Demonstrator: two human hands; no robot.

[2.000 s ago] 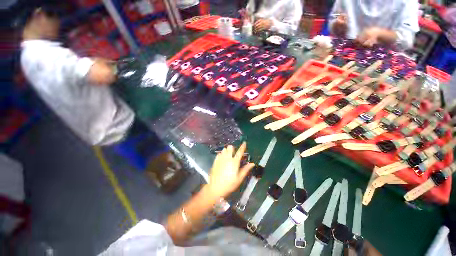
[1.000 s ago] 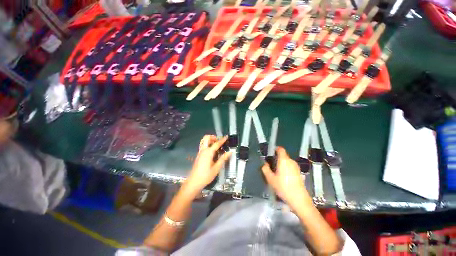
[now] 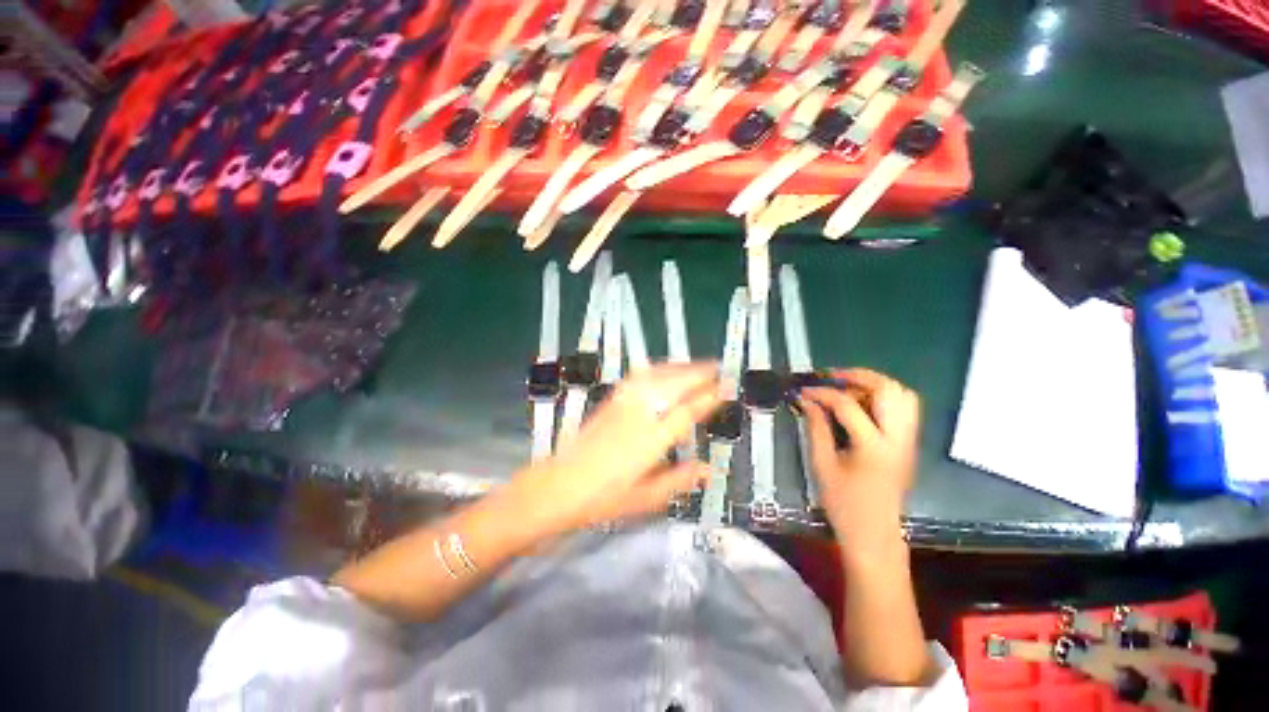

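Several wristwatches with pale grey-green straps and dark square faces (image 3: 544, 378) lie side by side on the dark green bench. My left hand (image 3: 637, 442) reaches over the middle of the row, blurred, fingers spread; it hides some watches and seems to hold nothing. My right hand (image 3: 868, 442) is at the right end of the row. Its thumb and fingers close around the dark face of the rightmost watch (image 3: 795, 314); whether a small piece is also between them cannot be told.
A red tray of watches (image 3: 960, 164) stands behind the row, with navy-strapped watches (image 3: 234, 170) to its left. Clear film sheets (image 3: 285, 355) lie at left. White paper (image 3: 1047, 397), a black crumpled bag (image 3: 1092, 216) and a blue bin (image 3: 1183, 417) are at right; another red tray (image 3: 995, 682) is low right.
The view has swung right. The watches now lie closer together and straighter. My left hand has moved from the row's left end over its middle; my right hand has moved to its right end.
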